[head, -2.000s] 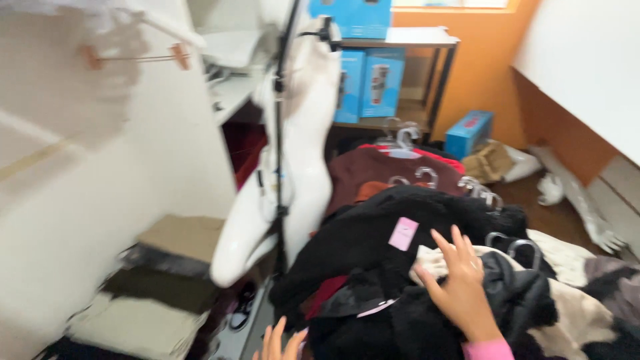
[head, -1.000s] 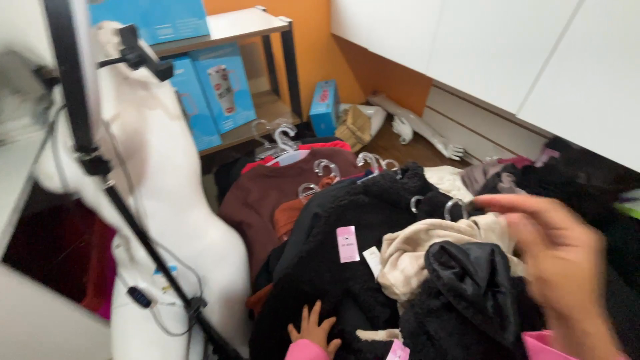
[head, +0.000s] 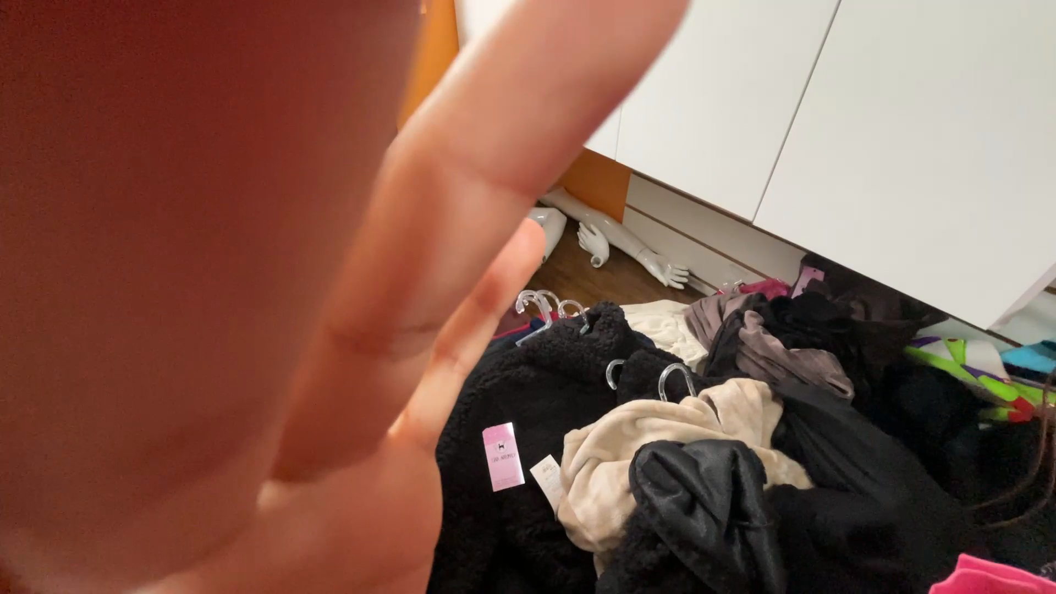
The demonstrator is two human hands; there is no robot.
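Note:
My left hand [head: 355, 330] is very close to the camera and fills the left half of the view, blurred, palm side showing. Its visible fingers are apart and hold nothing. My right hand is out of view; a bit of pink fabric [head: 990, 577], probably a sleeve, shows at the bottom right corner. Beyond my left hand lies a black fleecy garment [head: 528, 404] with a pink tag [head: 503, 456] and a white tag [head: 547, 481]. On the pile beside it are a beige garment [head: 602, 445] and a black, smooth-lined piece [head: 701, 495]. Clear plastic hangers [head: 676, 379] stick up.
White cabinet panels [head: 718, 91] overhang the pile at the upper right. White mannequin arms [head: 631, 243] lie on the brown floor [head: 569, 276] behind. Greyish-brown clothes [head: 784, 355] and a multicoloured garment [head: 957, 355] lie farther right. My left hand hides the left side.
My left hand has risen from the black garment to right in front of the camera. My right hand, seen at the right a second ago, has left the view. The view has swung right.

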